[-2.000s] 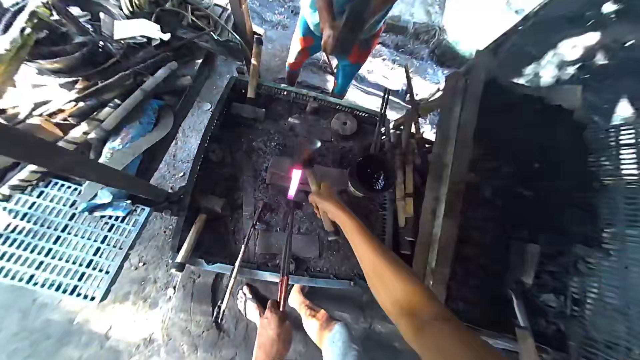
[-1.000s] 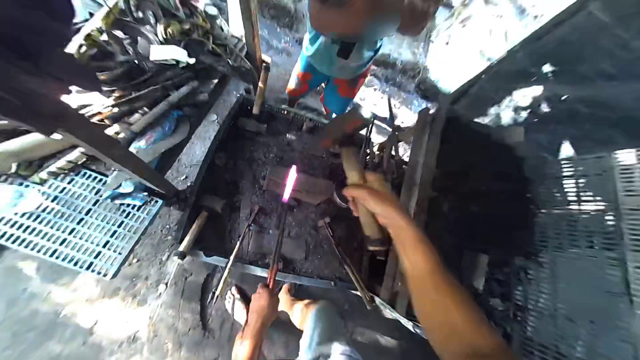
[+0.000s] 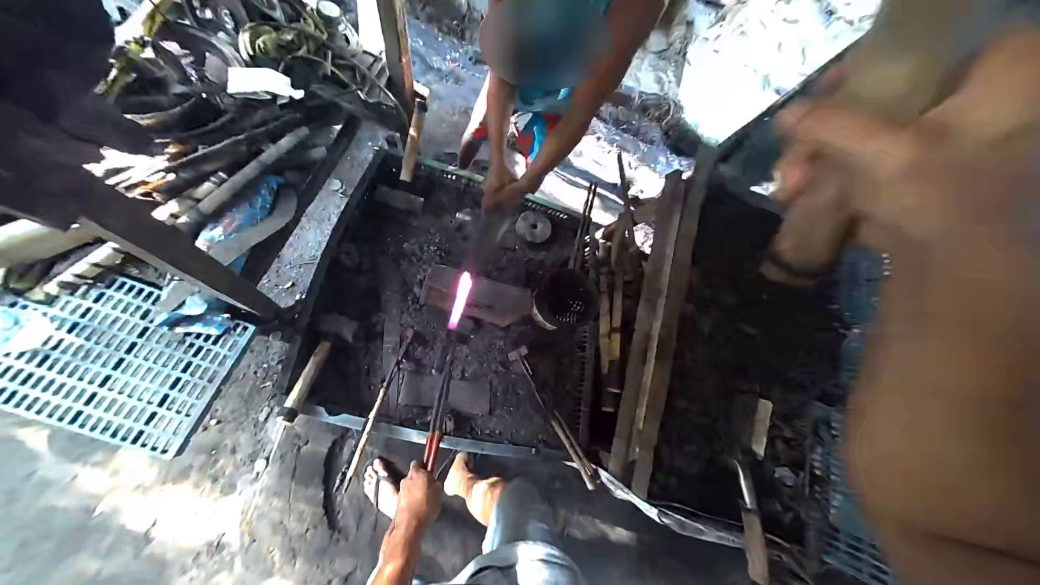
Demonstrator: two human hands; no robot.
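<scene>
My left hand (image 3: 421, 491), low in the view, grips the reddish handles of long dark tongs (image 3: 441, 398). At their far end a glowing hot metal bar (image 3: 461, 301) lies over a steel anvil block (image 3: 504, 301). My right hand (image 3: 837, 162) is raised at the upper right, large and blurred, closed around a wooden hammer handle (image 3: 894, 65); the hammer's head is out of view. Across the pit a co-worker's two hands (image 3: 504, 191) are together above the block, with a blurred dark tool below them near the bar's far end.
A metal-edged pit (image 3: 496, 446) holds a hammer (image 3: 309, 378) at left, another (image 3: 413, 142) at the back, long-handled tools, a round metal disc (image 3: 533, 227) and a dark container (image 3: 566, 296). Wooden planks (image 3: 658, 325) run along the right. A plastic grate (image 3: 122, 366) lies left.
My right hand has risen with the hammer from over the pit to the upper right. The co-worker's hands have come down over the block. My left hand still holds the tongs.
</scene>
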